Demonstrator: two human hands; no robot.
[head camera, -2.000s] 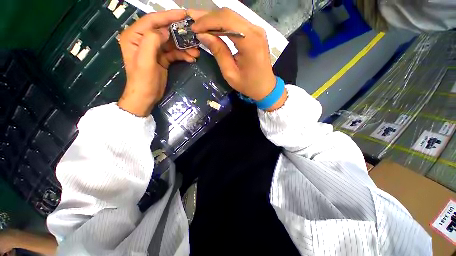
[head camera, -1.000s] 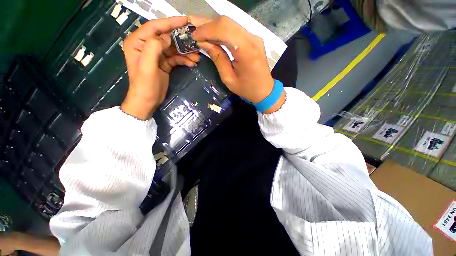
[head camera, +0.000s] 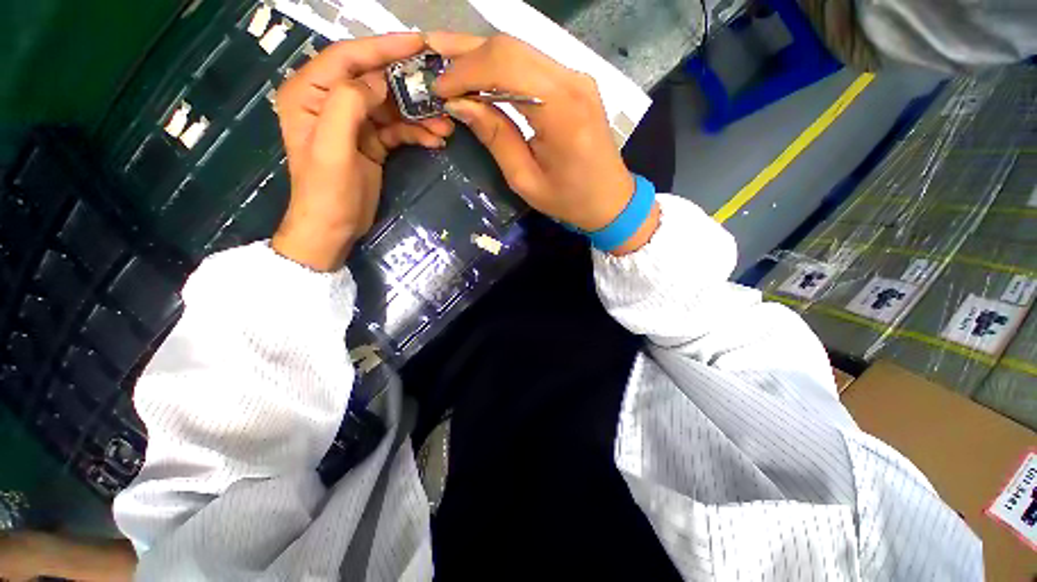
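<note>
My left hand (head camera: 332, 142) holds a small square housing (head camera: 416, 86) with a silver rim by its edges, its open side with parts inside facing up. My right hand (head camera: 546, 136) grips slim grey tweezers (head camera: 508, 99) between thumb and fingers, and its fingertips are at the housing's right edge. The tweezers' tips are hidden by the fingers. A blue wrist strap (head camera: 627, 218) is on my right wrist. The glossy dark parts tray (head camera: 242, 173) lies under and around my hands, with small cream flex parts (head camera: 187, 125) in some pockets.
The black housing tray (head camera: 68, 273) is at the left. A white adhesive sheet (head camera: 534, 40) lies beyond my right hand. A blue frame (head camera: 760, 71) stands on the floor. Wrapped, labelled cartons (head camera: 898, 290) and a brown carton (head camera: 950, 438) are at the right. Another person's arm (head camera: 68, 559) shows at the lower left.
The tweezers' shaft, visible at first and hidden one second ago, shows again. The housing has tilted slightly in my left hand. Both hands stay in nearly the same place.
</note>
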